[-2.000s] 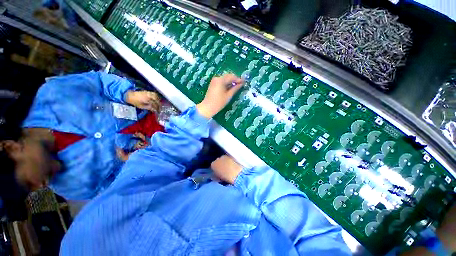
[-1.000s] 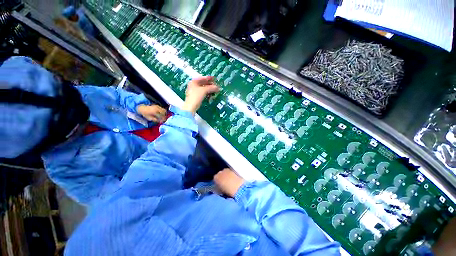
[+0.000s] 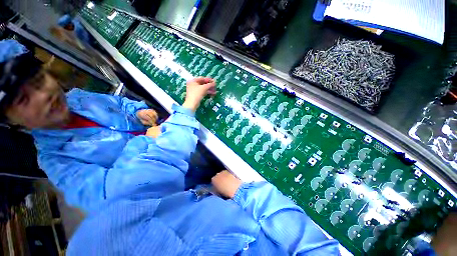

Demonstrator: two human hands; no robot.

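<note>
The green circuit board (image 3: 305, 130) runs diagonally through the view, with rows of white half-filled circles and bright glare. My left hand (image 3: 199, 92) is bare and hovers over or touches the board left of the view's middle, its thumb and fingertips close together. Whether a small component is between the fingertips is too small to tell. My right hand (image 3: 226, 184) is at the near rail in front of my body, below the board. Its fingers are hidden, so I cannot see whether it holds anything.
A pale metal rail (image 3: 225, 150) borders the board's near side. Beyond the far rail are a pile of loose leaded components (image 3: 351, 70), a clipboard (image 3: 386, 17) and clear plastic trays (image 3: 436, 130). A person in blue (image 3: 85, 145) is at left. Another person's arm (image 3: 445, 242) enters lower right.
My left hand has moved left along the board from its place two seconds ago. My right hand has stayed near the rail. The clipboard has come into view, and the neighbour's head has moved.
</note>
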